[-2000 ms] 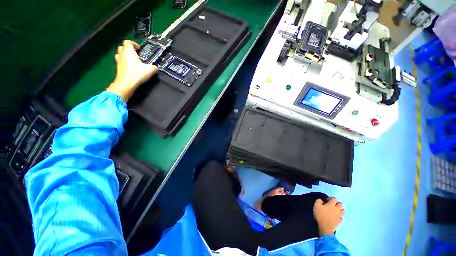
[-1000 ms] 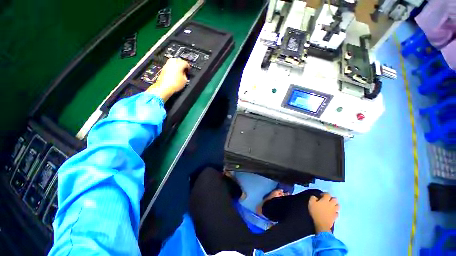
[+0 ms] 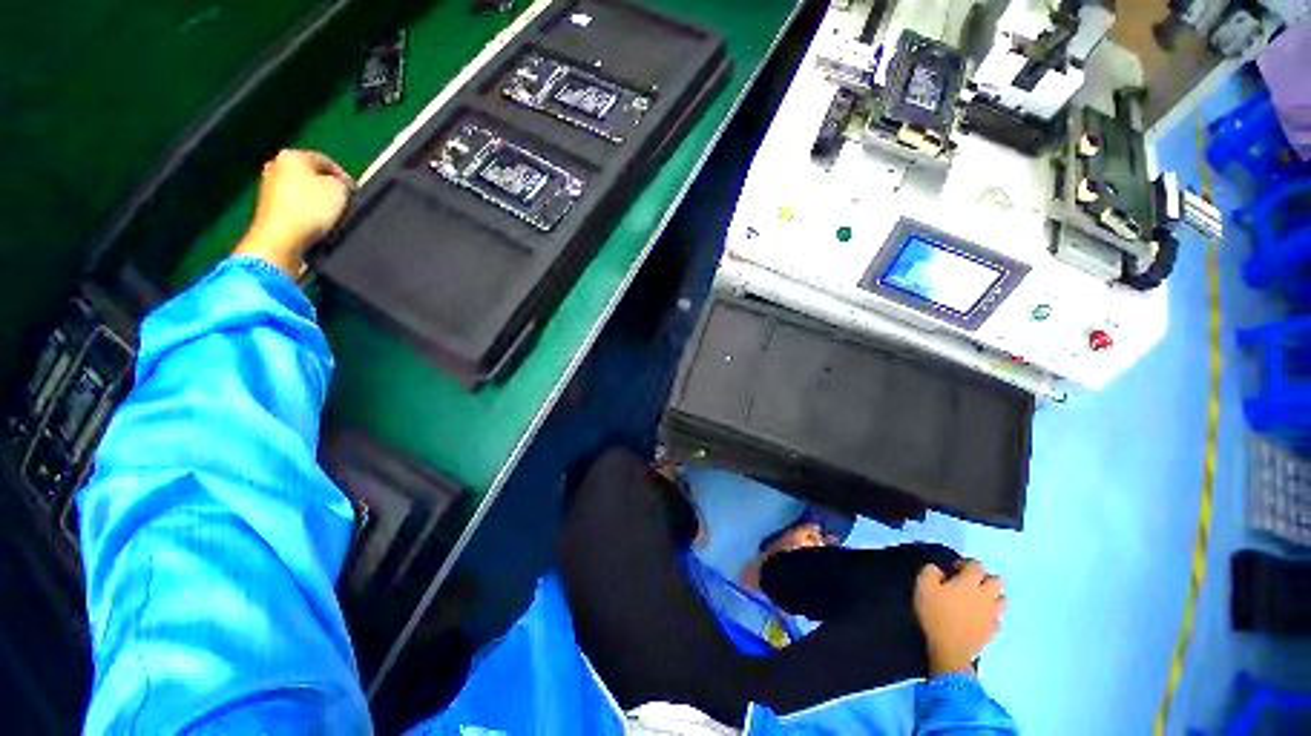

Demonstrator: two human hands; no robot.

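Observation:
My left hand (image 3: 298,204) is at the left edge of the black foam tray, beside the pale divider strip. Its fingers are curled and their undersides are hidden, so I cannot tell if they hold anything. The tray (image 3: 431,266) tops a stack on the green bench. One electronic module (image 3: 511,178) lies in a middle pocket and another module (image 3: 584,98) lies in the pocket beyond it. The tray's near pocket is empty. My right hand (image 3: 960,615) rests on my knee, holding nothing visible.
A loose module (image 3: 381,69) lies on the green surface beyond the divider strip (image 3: 453,94). Filled trays (image 3: 75,410) sit by my left sleeve. Black trays (image 3: 848,410) are stacked against the white machine (image 3: 805,252), which has a lit touchscreen (image 3: 937,275).
My left hand has moved from above the tray's modules to its left edge. Two modules now show fully in the pockets; two seconds ago my hand held one. My right hand stays on the knee.

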